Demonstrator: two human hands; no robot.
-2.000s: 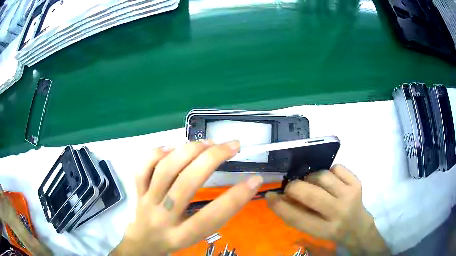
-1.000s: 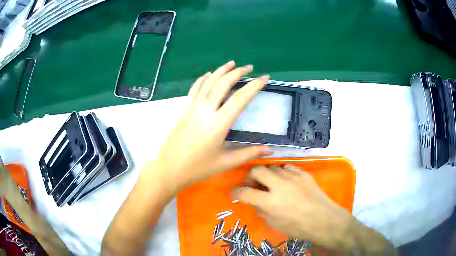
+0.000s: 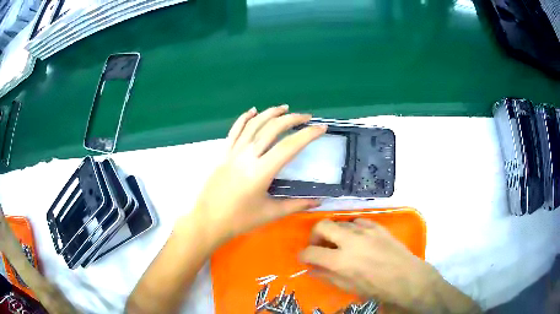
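A black middle frame (image 3: 371,160) with a thin silver rim lies flat on the white cloth in front of me, its window showing white. At least one more rim shows at its far edge. My left hand (image 3: 248,165) holds its left part, fingers over the far side and thumb at the near edge. My right hand (image 3: 353,251) is in the orange parts tray (image 3: 236,260), fingers curled and pointing left. A thin silver side key (image 3: 299,273) shows just below its fingertips; whether the fingers hold anything is hidden. More loose side keys (image 3: 285,300) lie heaped at the tray's near side.
A frame (image 3: 112,101) lies on the green belt (image 3: 307,67), another dark piece at the left edge. Slanted frames (image 3: 92,211) stand left, a dense row (image 3: 522,156) right. White trays (image 3: 92,27) and a black tray (image 3: 522,30) lie beyond. Another person's arm (image 3: 31,270) is at left.
The frame held up two seconds ago is out of my hands. A frame appeared on the belt and has shifted left. My left hand moved onto the flat frame, my right hand into the tray.
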